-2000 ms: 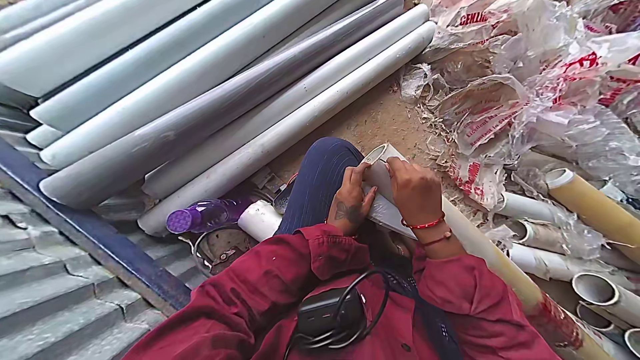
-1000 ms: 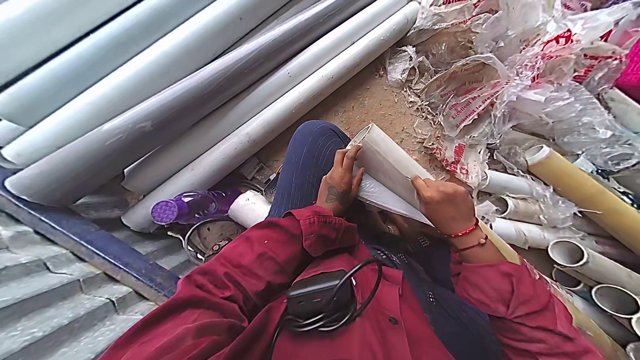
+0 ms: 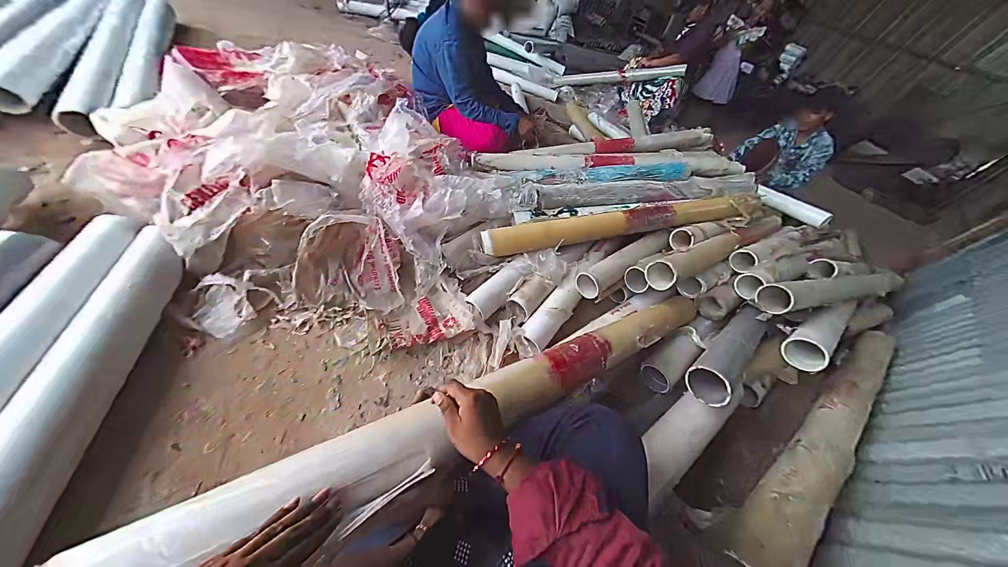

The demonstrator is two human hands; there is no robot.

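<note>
A long roll, white along its near part and tan with a red band farther off, lies slantwise across my lap. My right hand, with red threads at the wrist, grips the roll near where white meets tan. Lower left, my left hand lies flat on the white surface, its fingers extended; the frame's bottom edge cuts it off. Between my hands, a thin white loose edge sticks up from the roll's near side.
Crumpled clear plastic wrapping with red print is heaped ahead. Tubes are piled to the right beside corrugated metal sheet. White rolls lie at left. A person in blue sits beyond the heap; more people are farther back.
The view has swung far to the right. My hands, earlier at the roll's open end by my knee, now lie on its side, the left flat and the right curled over it.
</note>
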